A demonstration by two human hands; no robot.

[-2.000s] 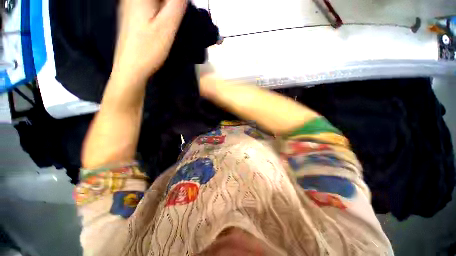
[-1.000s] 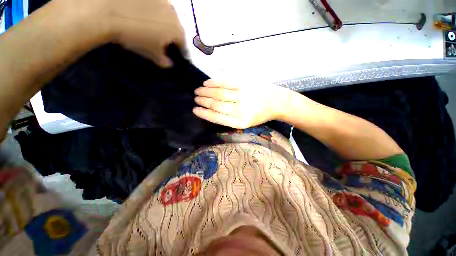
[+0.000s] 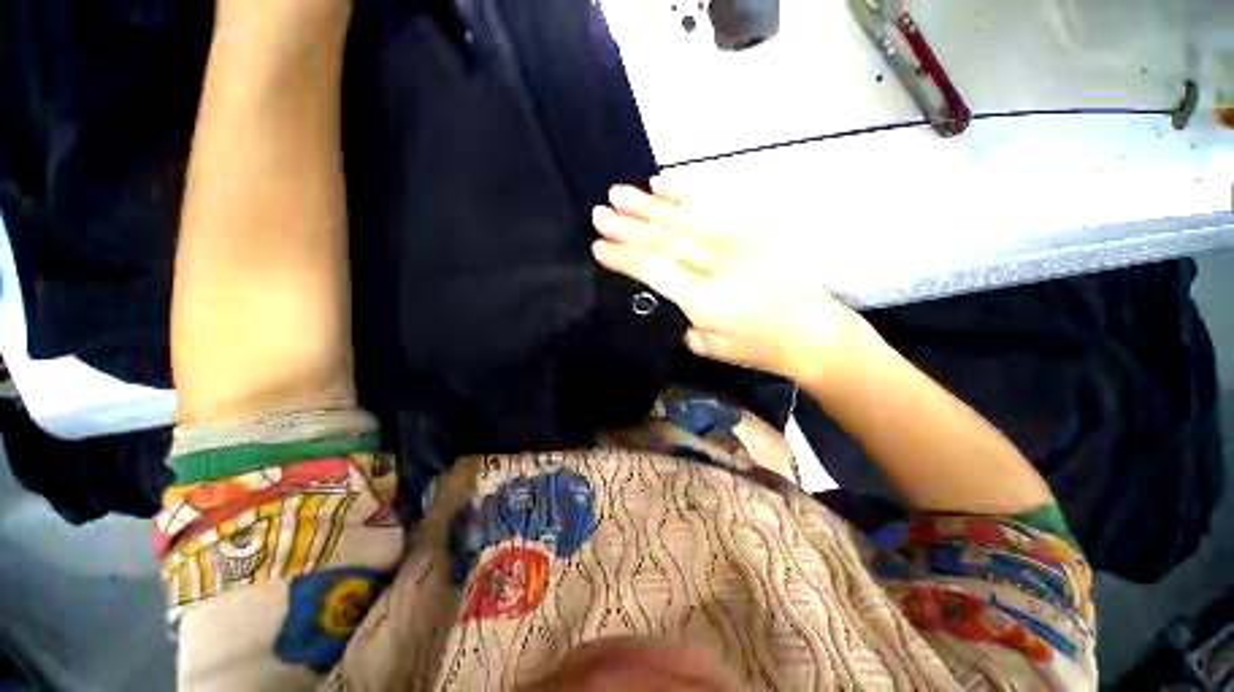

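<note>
A black garment piece (image 3: 460, 243) lies over the left part of the white machine bed and the table edge, down to my lap. A ribbed band (image 3: 575, 95) runs along its right side at the top. A small silver ring (image 3: 644, 304) shows on the cloth beside my right hand. My right hand (image 3: 724, 277) lies flat with its fingers straight, fingertips on the cloth's right edge, gripping nothing visible. My left forearm reaches straight up over the cloth; my left hand is cut off by the top edge.
Red-handled snips (image 3: 927, 68) lie on the machine bed (image 3: 812, 149) at the upper right. A dark round-ended attachment (image 3: 746, 19) is at the top. More black cloth (image 3: 1069, 392) hangs below the table edge at right, and some hangs at left.
My left hand has moved from the cloth's upper part out past the top edge. The garment now reaches farther up, its band and ring showing. My right hand stays near the cloth's right edge.
</note>
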